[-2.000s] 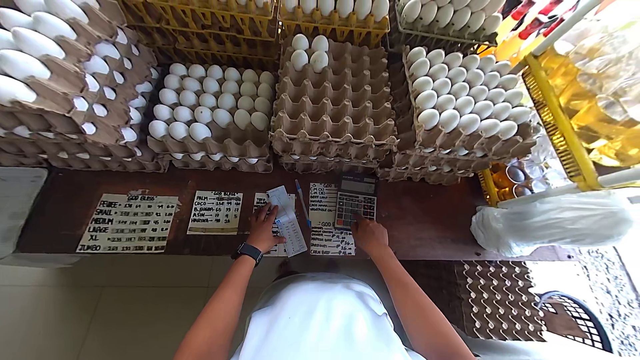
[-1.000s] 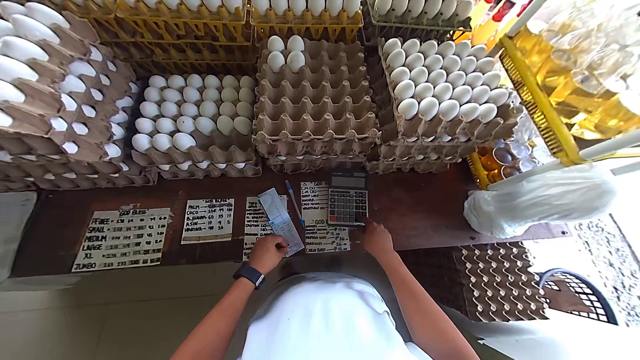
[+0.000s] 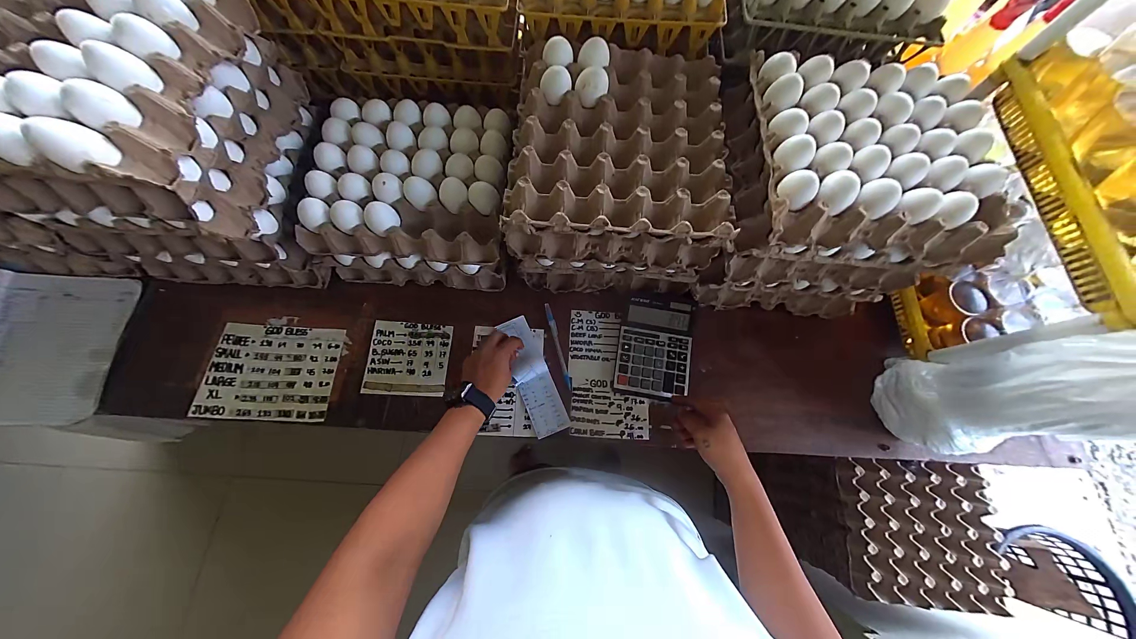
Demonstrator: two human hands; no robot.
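Note:
My left hand (image 3: 491, 362), with a dark watch on the wrist, rests at the upper left of a folded paper slip (image 3: 540, 390) that bears writing; its fingers touch the slip, but a grip is not clear. A pen (image 3: 556, 342) lies just right of the slip. My right hand (image 3: 707, 432) is at the table's near edge, just below the lower right corner of a desk calculator (image 3: 652, 355). Its fingers are partly bent, and whether they hold anything is unclear. The calculator lies partly over a handwritten price sheet (image 3: 609, 419).
Stacked pulp trays of white eggs (image 3: 399, 169) line the back, beside a mostly unfilled tray (image 3: 621, 169). More price sheets (image 3: 266, 371) lie left. A plastic bag bundle (image 3: 1012, 390) and a yellow crate (image 3: 1065, 186) stand right. Pulp trays (image 3: 923, 532) sit lower right.
My right hand was on the calculator's lower keys two seconds ago and is now off them, below its corner. My left hand has moved up along the slip since one second ago.

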